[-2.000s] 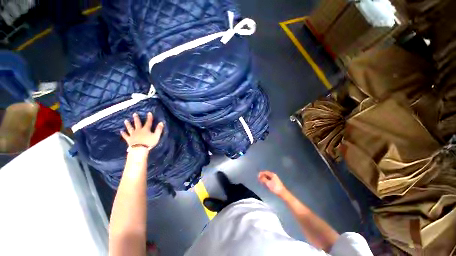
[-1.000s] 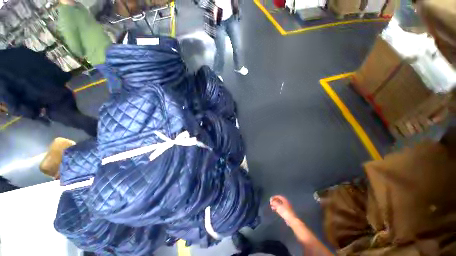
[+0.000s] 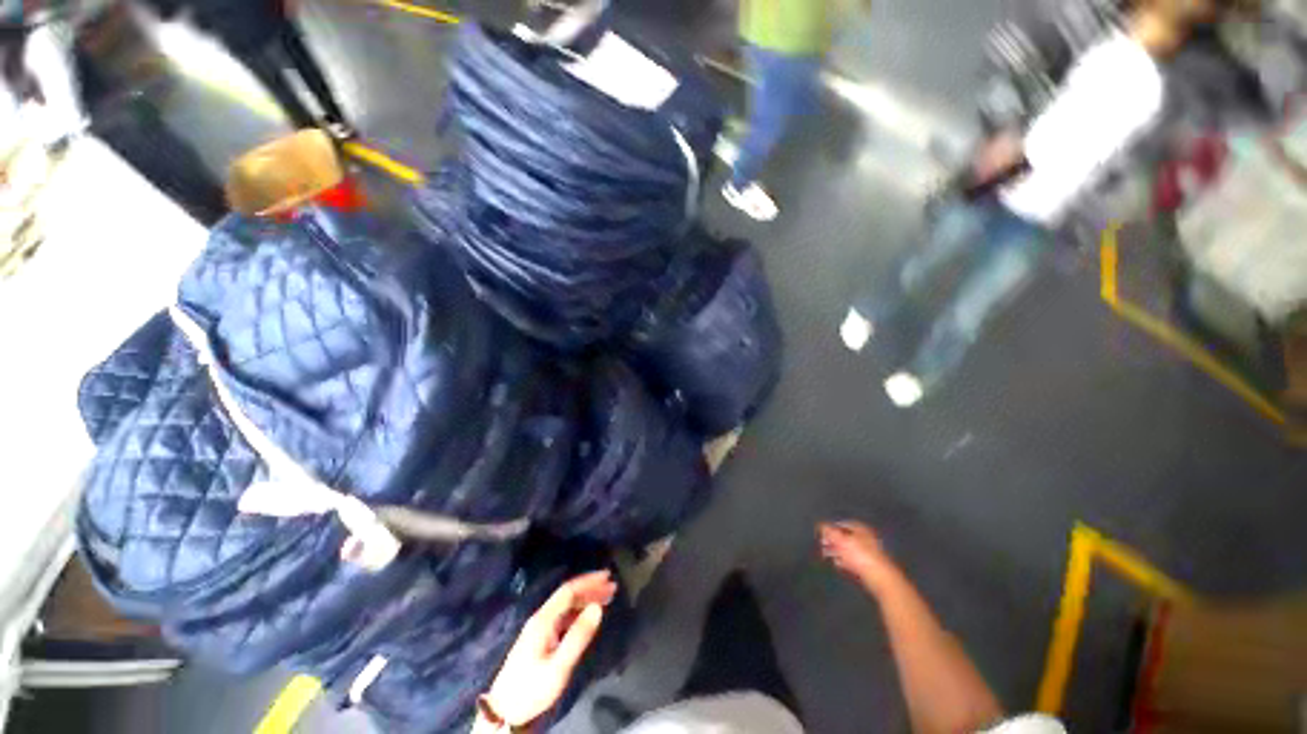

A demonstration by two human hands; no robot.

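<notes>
Navy quilted backpack bundles [image 3: 323,359] are piled in front of me and to my left, with a white tie strip [image 3: 308,495] knotted around one. A taller navy bundle [image 3: 559,187] stands at the back with a white tag [image 3: 624,69] on top. My left hand [image 3: 552,648] is in front of the lower right side of the pile, fingers slightly curled, holding nothing; I cannot tell if it touches the bundles. My right hand [image 3: 856,551] hangs over the floor to the right of the pile, empty, its fingers loosely bent.
A white table [image 3: 108,244] is at the left edge, with an open brown carton [image 3: 287,169] behind the pile. A person in a white top [image 3: 1082,136] walks at the right. Other people's legs show at the back. Yellow lane lines [image 3: 1068,617] mark the floor.
My view has swung to the right around the bundles. My left hand, earlier spread on a bundle, then out of view, is back beside the pile. The brown bags have left the view.
</notes>
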